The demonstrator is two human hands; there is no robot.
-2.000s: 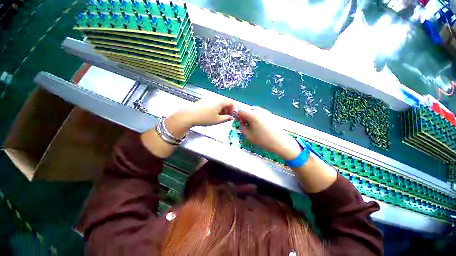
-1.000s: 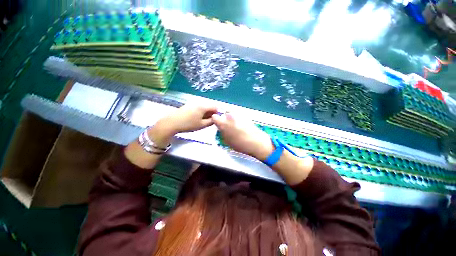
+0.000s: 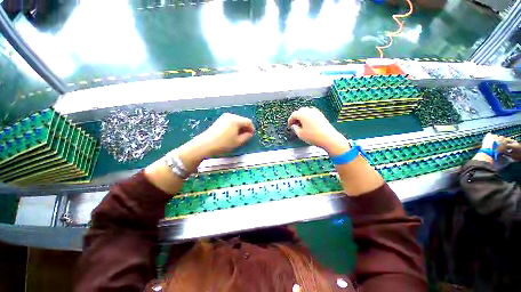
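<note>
My left hand (image 3: 231,133), with silvery bracelets at the wrist, is at the left edge of the dark leaded components (image 3: 274,121), fingers curled. My right hand (image 3: 311,126), with a blue wrist strap, is at the heap's right side, fingertips bent towards it. The hands are apart. Whether either holds a component is too small to tell. Green circuit board panels (image 3: 251,193) with small blue parts lie in the conveyor rails (image 3: 268,216) below both hands. A heap of silvery leaded components (image 3: 134,132) lies to the left, with a few scattered beside it.
Stacked board panels stand at far left (image 3: 48,145) and right of the dark heap (image 3: 374,97). A red-orange bin (image 3: 384,69) is behind the right stack. A blue tray (image 3: 498,98) and another person's hands (image 3: 498,145) are at far right. More component heaps lie beyond the right stack.
The view has swung to the right along the bench. My hands, earlier together over the rails, have separated and moved to the dark component heap. The neighbouring person's hands have come into view.
</note>
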